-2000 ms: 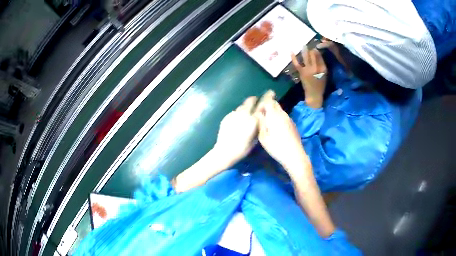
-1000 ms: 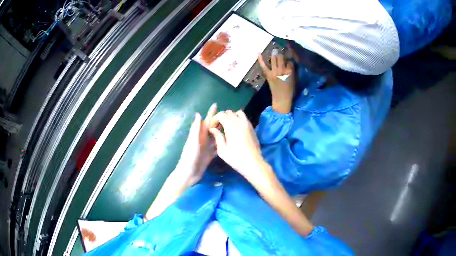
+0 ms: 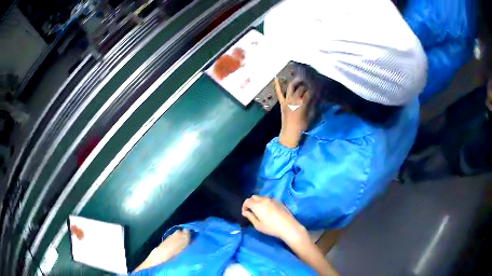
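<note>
My right hand (image 3: 267, 216) is over my lap, away from the green bench (image 3: 162, 153). Its fingers are curled in; no object shows, but the inside of the hand is hidden. My left hand (image 3: 171, 245) is low at the left by my blue smock, blurred, its fingers not clearly visible. The hands are apart. A white parts board (image 3: 100, 245) lies on the bench at the lower left, with a small pile of copper-coloured parts (image 3: 77, 232) at its upper left corner.
A person in a white cap (image 3: 345, 48) and blue smock sits close at my right. That person's hand (image 3: 294, 108) is on a metal jig strip (image 3: 268, 98) beside another white parts board (image 3: 256, 67). Metal rails (image 3: 102, 161) run along the bench.
My hands were together over the bench and have come apart. Both have drawn down towards my lap, the left to lower left. The view has shifted, showing more of the near board.
</note>
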